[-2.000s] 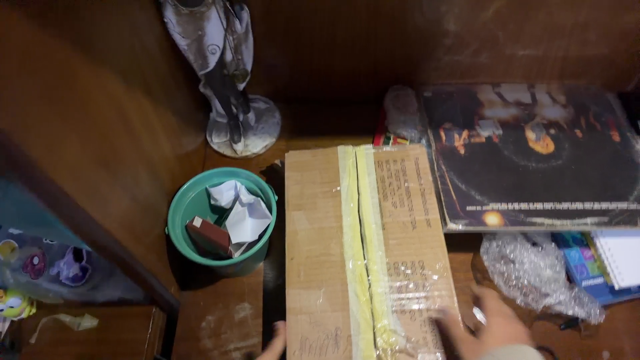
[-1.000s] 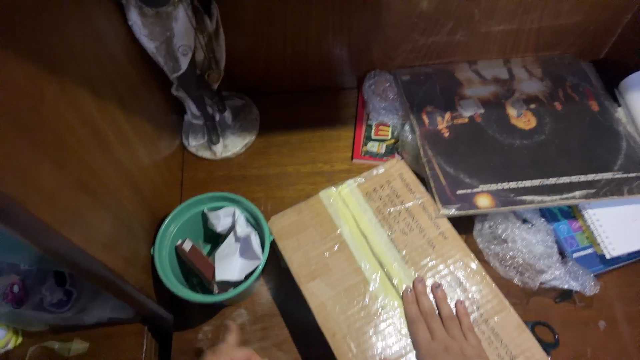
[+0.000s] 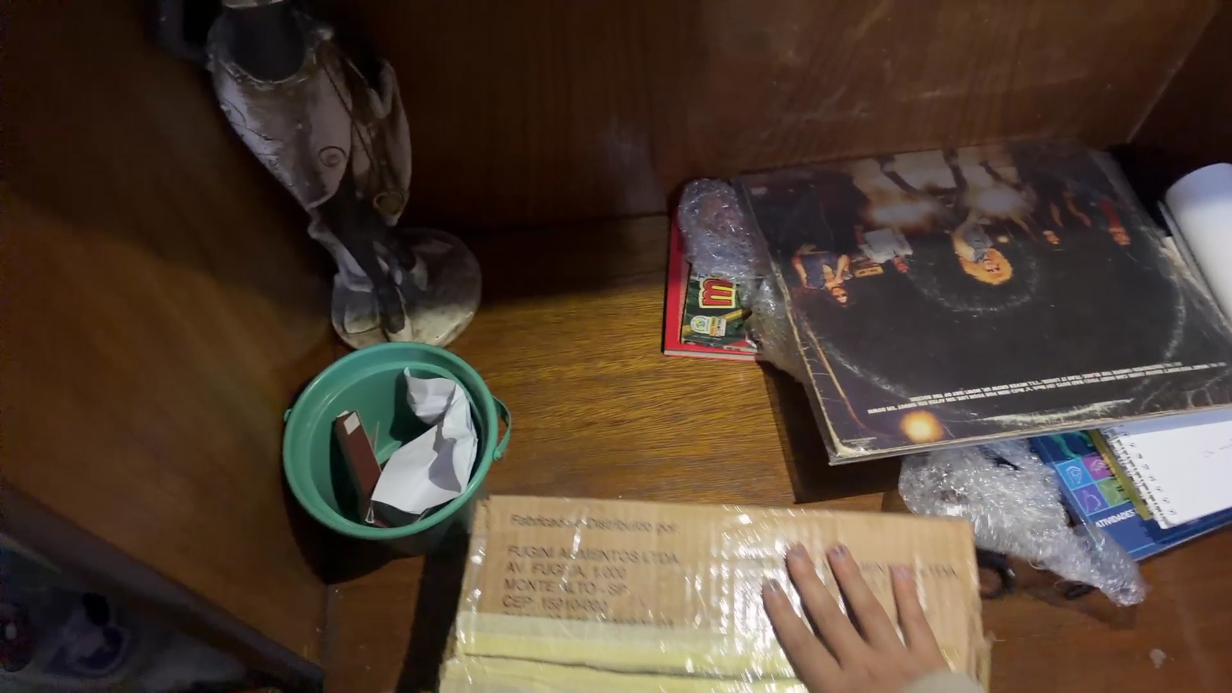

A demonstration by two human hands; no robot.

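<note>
A cardboard box [image 3: 597,558] with yellowish strips under clear tape lies at the bottom centre of the head view, cut off by the lower edge. My right hand [image 3: 857,626] rests flat on its top, fingers spread, gripping nothing. My left hand is out of view. Just beyond the box's left corner stands a green plastic bucket [image 3: 313,481] holding crumpled white paper [image 3: 433,462] and a small dark red box [image 3: 358,457].
A figurine [image 3: 356,164] on a round base stands behind the bucket. At the right, a record sleeve [image 3: 972,318] lies over bubble wrap [image 3: 1020,520], a red-edged book [image 3: 712,318] and a spiral notebook [image 3: 1174,472]. Wood panels rise at the left and back.
The cardboard box has turned so its strips run crosswise, and it sits lower in view. My right hand remains on top of it. My left hand, seen near the bucket a second ago, has left the view.
</note>
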